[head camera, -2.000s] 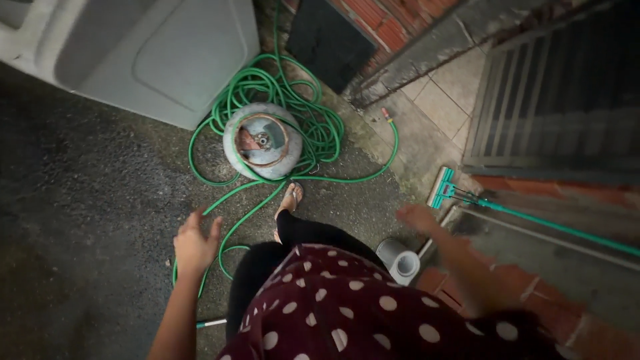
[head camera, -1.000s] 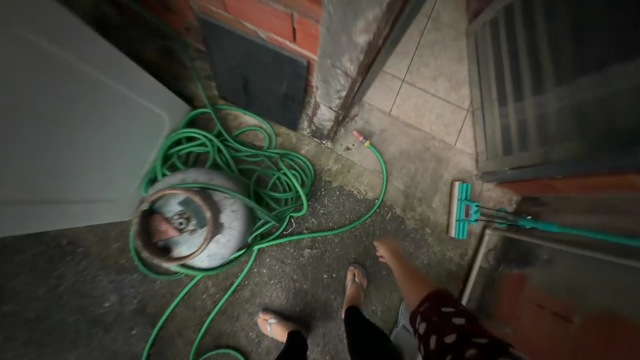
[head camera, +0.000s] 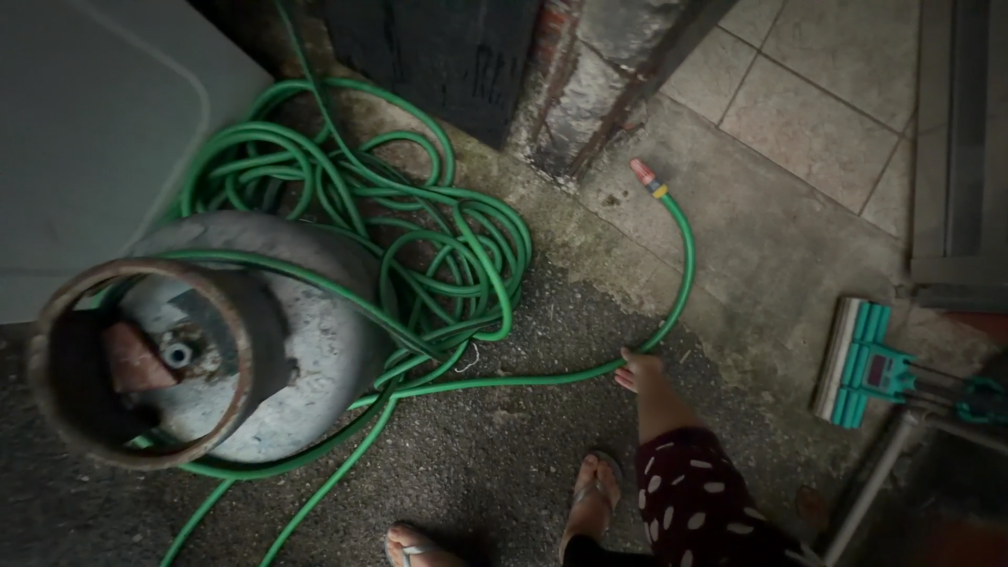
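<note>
My right hand (head camera: 642, 372) is down at the green garden hose (head camera: 520, 381), its fingers around the stretch that runs out from the pile. Beyond the hand the hose curves up to an orange and yellow nozzle (head camera: 646, 175), which rests on the concrete. The rest of the hose lies in tangled loops beside a grey metal gas cylinder (head camera: 331, 339) with a rusty collar. One length of hose passes over the cylinder's shoulder. My left hand is out of the frame.
A teal sponge mop (head camera: 862, 362) lies at the right near a metal pole (head camera: 870, 488). A large grey panel (head camera: 102, 142) fills the upper left. A dark board (head camera: 441, 63) stands beside a worn post (head camera: 587, 102). My sandaled feet (head camera: 591, 496) are at the bottom.
My right hand has moved down to the hose and taken hold of it. My left hand, seen at first, has left the view. The view has moved much closer to the ground.
</note>
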